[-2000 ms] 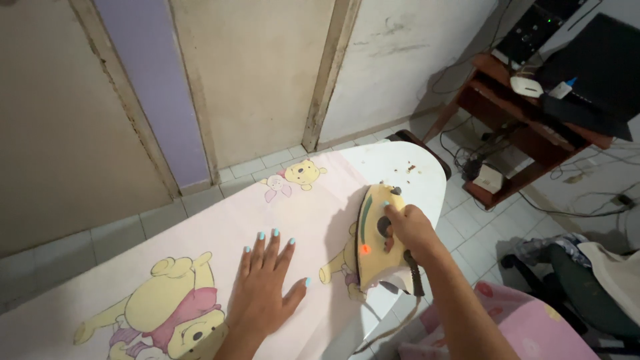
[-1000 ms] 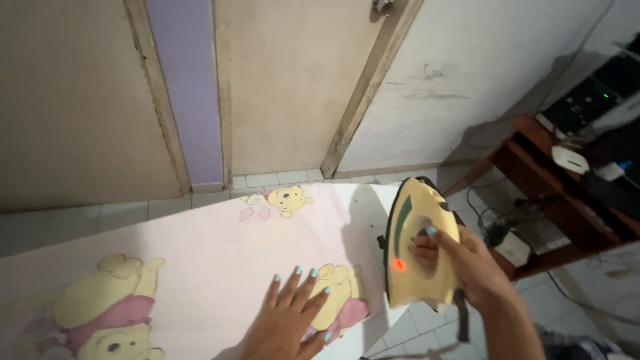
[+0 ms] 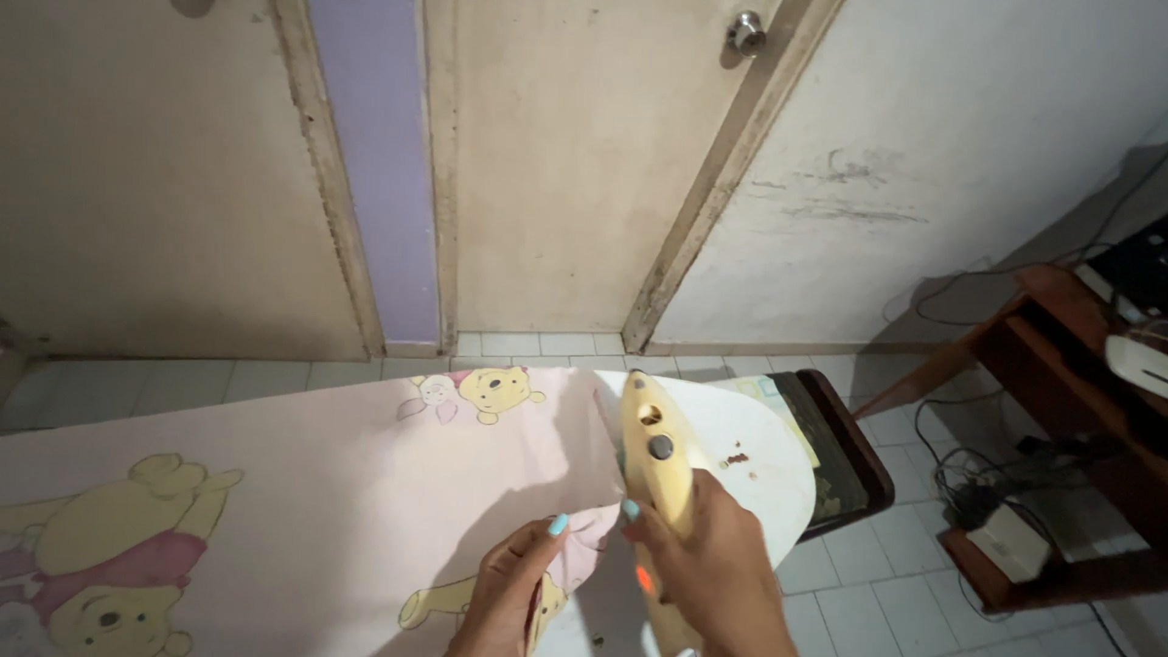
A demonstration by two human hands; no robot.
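Pink cartoon-print fabric (image 3: 365,474) lies over the left and middle of a white ironing board (image 3: 776,456). My left hand (image 3: 516,584) pinches the fabric's near right edge and lifts a fold of it. A yellow clothes iron (image 3: 659,456) with an orange light is in my right hand (image 3: 712,566), at the fabric's right edge. The iron's soleplate is hidden from view. My right thumb is close to the raised fold; whether it touches the cloth is unclear.
Small dark specks (image 3: 735,456) mark the board's rounded end. A dark-framed item (image 3: 844,456) is beyond that end. At the right stands a brown wooden desk (image 3: 1022,365) with cables and a white box (image 3: 1008,547) low down. Doors (image 3: 566,164) and a wall rise behind.
My left hand, flat on the fabric before, now pinches and lifts its edge. The iron has turned, its tip pointing away from me. The view has shifted.
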